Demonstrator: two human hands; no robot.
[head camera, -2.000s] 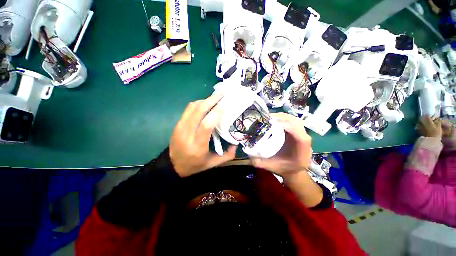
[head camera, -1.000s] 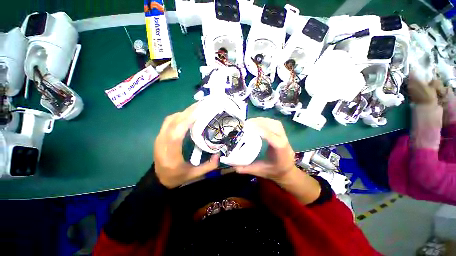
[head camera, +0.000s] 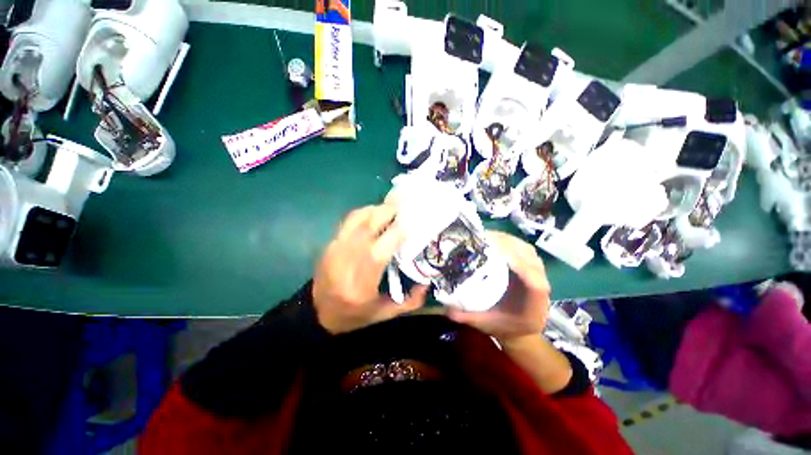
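A white camera ball head (head camera: 427, 213) is held in both hands over the bench's near edge, in the middle of the view. It is open. Wires and a dark circuit board (head camera: 460, 256) show between its two shells. My left hand (head camera: 360, 267) grips the body from the left side. My right hand (head camera: 520, 289) holds the front half shell (head camera: 483, 289) from the right, with the thumb below it. The shell's outer face is turned away from view.
A sealant tube (head camera: 276, 140) lies beside a yellow and blue adhesive box (head camera: 334, 62) and a small dark part (head camera: 299, 73). Open camera units (head camera: 511, 111) stand at right, others (head camera: 133, 44) at left. A neighbour's pink sleeve (head camera: 742, 360) shows at far right.
The bench has shifted in the view as the head moved. Both hands keep hold of the open ball head, which is slightly turned. The neighbour's hands at right are no longer seen.
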